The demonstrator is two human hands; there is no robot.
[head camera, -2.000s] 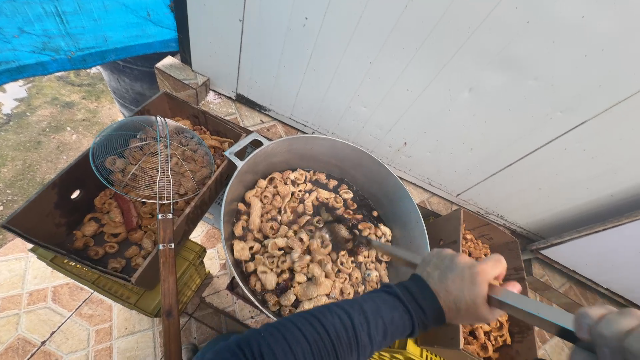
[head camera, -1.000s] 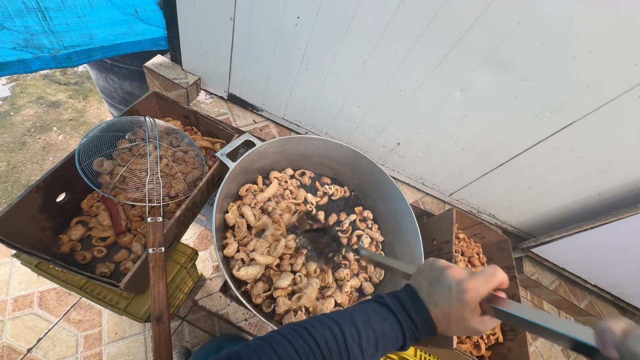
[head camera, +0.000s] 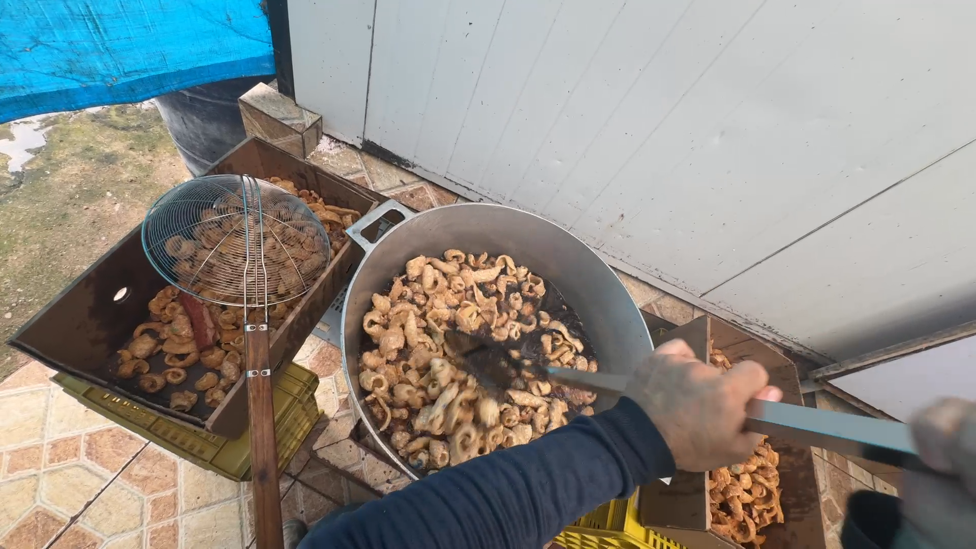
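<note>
A large metal pot stands in the middle, full of curled fried pieces in dark oil. My left hand, in a dark blue sleeve, grips the flat metal handle of a long stirring tool near the pot's right rim. The tool's dark, blurred head is down among the pieces. At the right edge my right hand, also blurred, closes around the handle's far end. Left of the pot, a round wire skimmer with a wooden handle lies across a box.
Cardboard boxes of fried pieces flank the pot: one on a yellow plastic crate at left, another at right beside a yellow crate. A pale panel wall rises behind. A blue tarpaulin and dark barrel are upper left.
The stirring tool's head has moved about within the pot, shifting the fried pieces and exposing dark oil in different places. Both hands have kept hold of its handle.
</note>
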